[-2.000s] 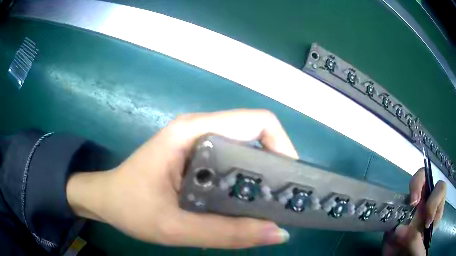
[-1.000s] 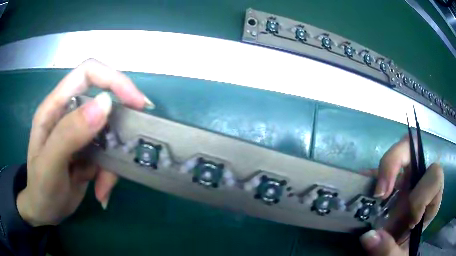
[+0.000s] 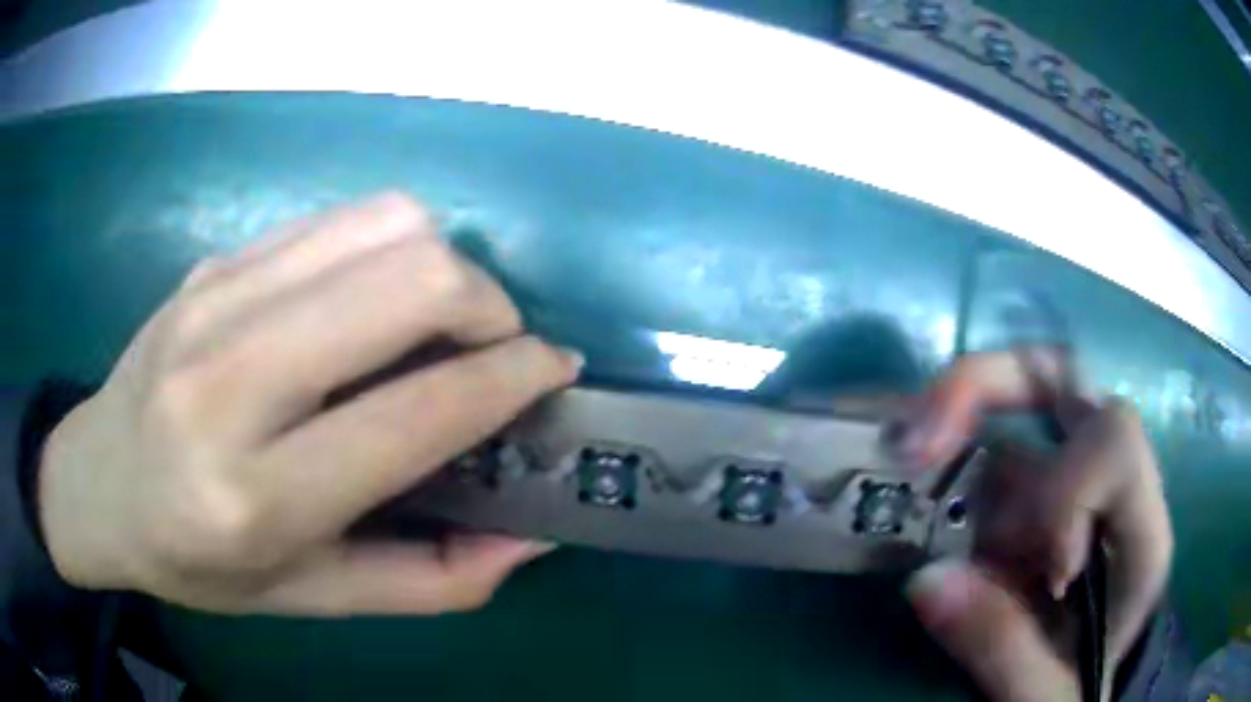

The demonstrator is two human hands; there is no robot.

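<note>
A flat grey metal fixture bar (image 3: 686, 425) is held just above the green bench, lying nearly level across the view. Several dark squarish components with shiny centres, such as this component (image 3: 751, 494), sit in its seats. My left hand (image 3: 316, 425) grips the bar's left part between fingers and thumb and hides that end. My right hand (image 3: 1043, 507), blurred, is at the bar's right end, with fingers above and thumb below. Dark tweezers (image 3: 1093, 617) stick down from my right hand; their tips are blurred.
A wide silver-white strip (image 3: 549, 69) crosses beyond the green bench (image 3: 206, 192). More fixture bars with components (image 3: 1084, 103) lie beyond the strip at the upper right. A bright reflection and dark shadows show on the bench behind the held bar.
My left hand has moved right along the bar and covers more of its left part. The bar is more level. The tweezers no longer point up clearly, and the view has shifted.
</note>
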